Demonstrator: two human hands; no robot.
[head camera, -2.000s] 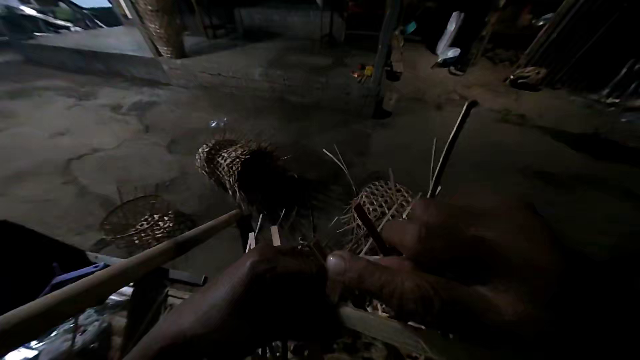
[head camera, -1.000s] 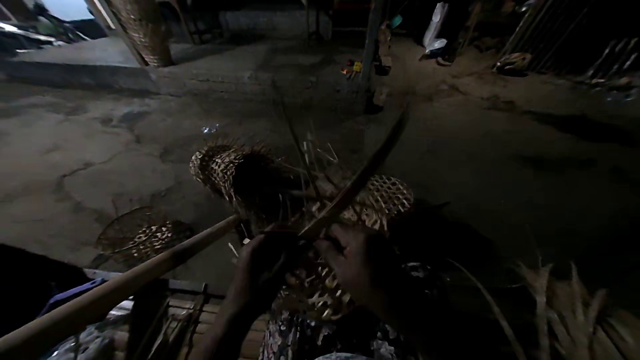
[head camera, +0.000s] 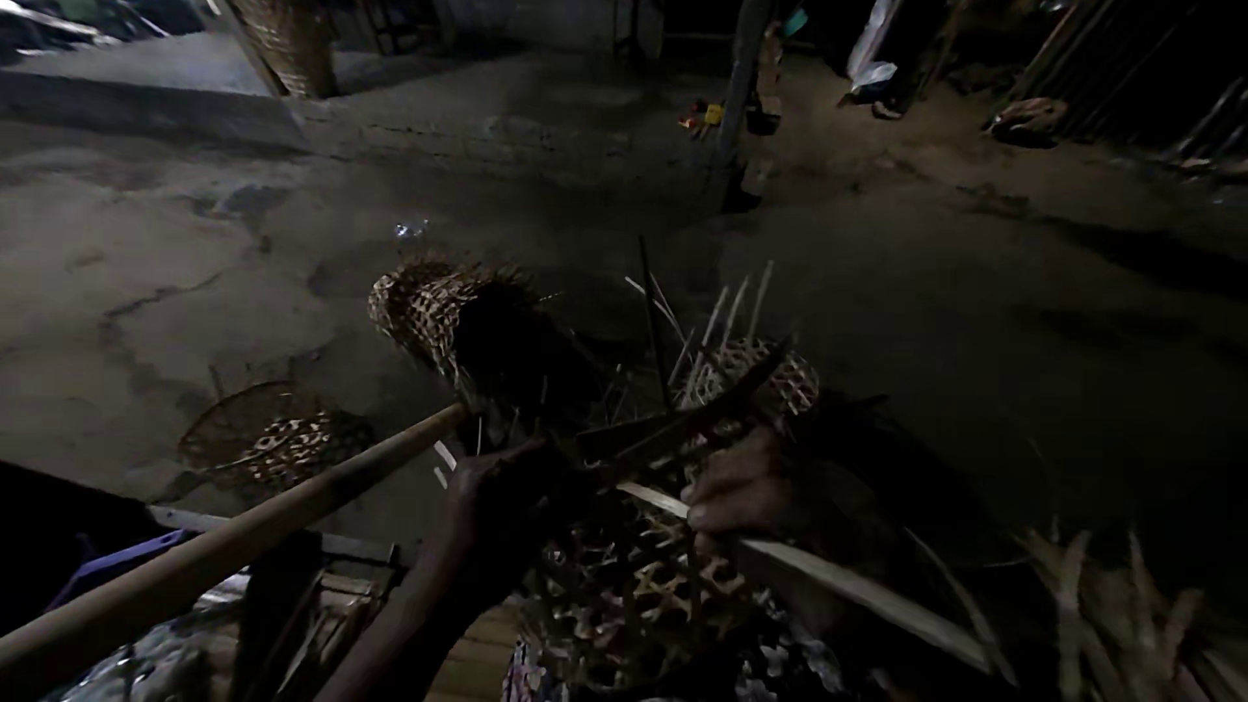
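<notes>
My left hand (head camera: 512, 483) is a dark closed shape at the near end of a long, dark curved piece (head camera: 717, 405), perhaps a blade; shadow hides its grip. My right hand (head camera: 746, 487) has its fingers closed around a pale flat strip (head camera: 868, 585), apparently bamboo or cane, which runs down to the right. One end of the strip shows between the hands. Below them lies an open-weave basket (head camera: 663, 595), over a patterned cloth (head camera: 780, 673). More open weave (head camera: 780, 375) with loose upright strips (head camera: 717, 312) shows just beyond the hands.
A woven basket (head camera: 429, 312) lies on its side on the concrete floor. A shallow round basket with pale pieces (head camera: 283, 444) is at left. A thick pole (head camera: 263, 536) crosses the lower left. Dry strips (head camera: 1102, 604) stand at lower right. A post (head camera: 741, 97) rises behind.
The hands have moved farther apart since one second ago. The dark curved piece now slants lower between them, and a pale strip shows in the right hand.
</notes>
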